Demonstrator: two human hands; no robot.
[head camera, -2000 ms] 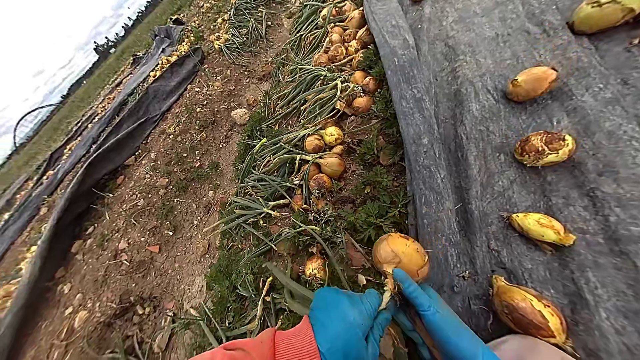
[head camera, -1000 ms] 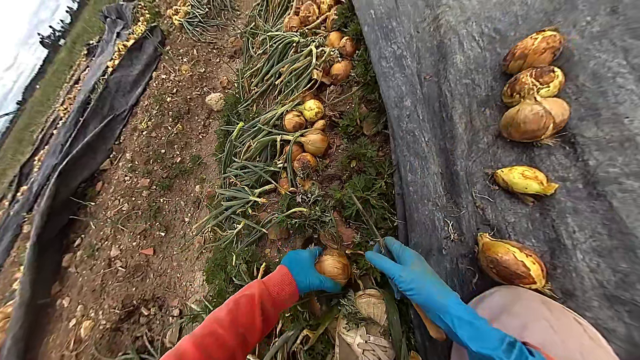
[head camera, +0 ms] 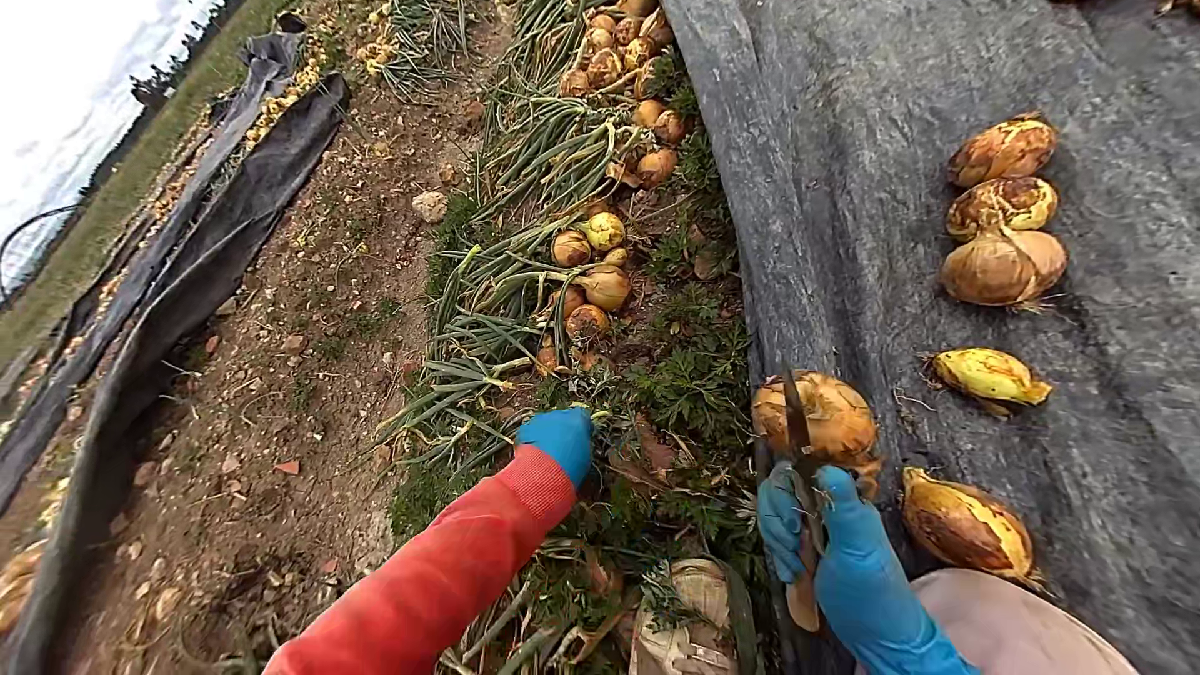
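Observation:
My left hand (head camera: 560, 439), in a blue glove under a red sleeve, reaches down to the green onion tops (head camera: 469, 375) at the row's near end; its fingers are hidden. Gloved in blue too, my right hand (head camera: 834, 544) is closed around the wooden handle of a knife (head camera: 799, 441), its dark blade pointing up the view. A large brown onion (head camera: 830, 417) lies behind the blade, just beyond the right fingers, on the edge of the dark fabric. Unpulled tops lead to a cluster of onions (head camera: 605, 287) ahead of my left hand.
Dark ground fabric (head camera: 844, 187) spreads on the right, bearing several onions (head camera: 1003, 267) and a yellow-green one (head camera: 992, 375). My shoe (head camera: 689, 619) stands among weeds at the bottom. Bare stony soil (head camera: 309, 394) and another fabric strip (head camera: 187, 281) run along the left.
My left hand has left the onion it held and moved forward and left to the green tops. My right hand, with the knife, is now beside a large onion at the fabric's edge.

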